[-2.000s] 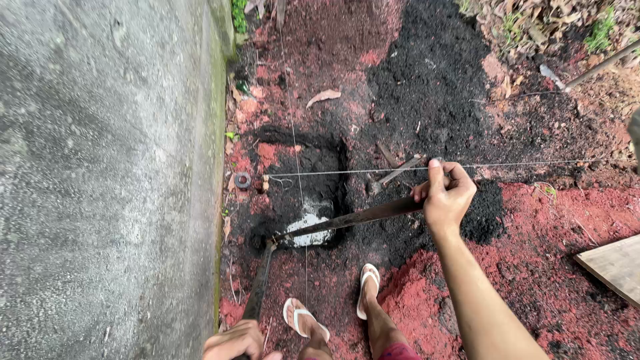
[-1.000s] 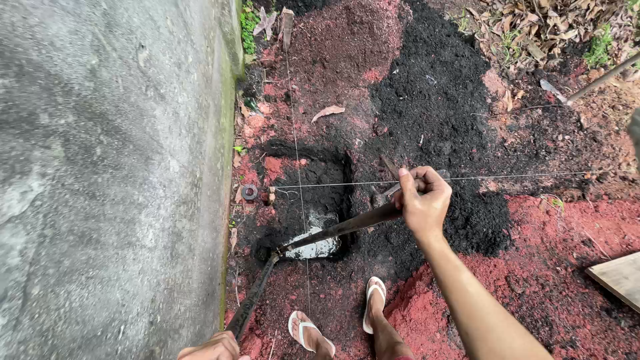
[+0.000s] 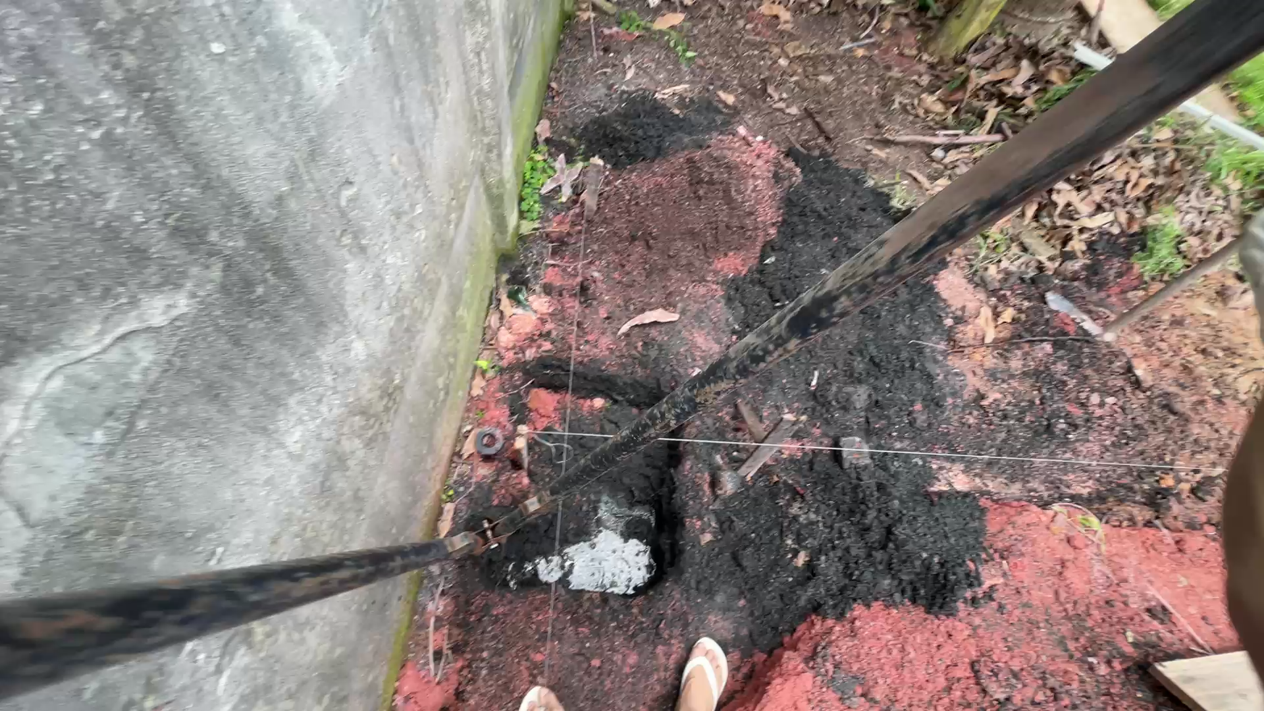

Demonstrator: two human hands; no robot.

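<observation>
The post hole digger's two long dark handles (image 3: pixel 839 291) spread wide apart, one toward the upper right and the other (image 3: pixel 247 597) toward the lower left. They meet at a pivot (image 3: pixel 489 533) over the left side of a dug hole (image 3: pixel 632 494); the digger's lower end is hidden. Neither of my hands is in the picture, the handle ends being outside it. White matter (image 3: pixel 607 563) lies in the dark bottom of the hole. A thin white string (image 3: pixel 889 452) crosses above the hole, and a second string (image 3: pixel 576 326) runs lengthwise over it.
A concrete wall (image 3: pixel 247 247) stands along the left. My feet in white flip-flops (image 3: pixel 704 671) are just below the hole. Black soil (image 3: pixel 849 533), red earth (image 3: pixel 1037 583), wood scraps (image 3: pixel 770 446) and a board (image 3: pixel 1215 681) lie to the right. Part of something blurred shows at the right edge.
The digger's handles have swung wide apart. Both my hands, seen on the handles earlier, have gone out of view.
</observation>
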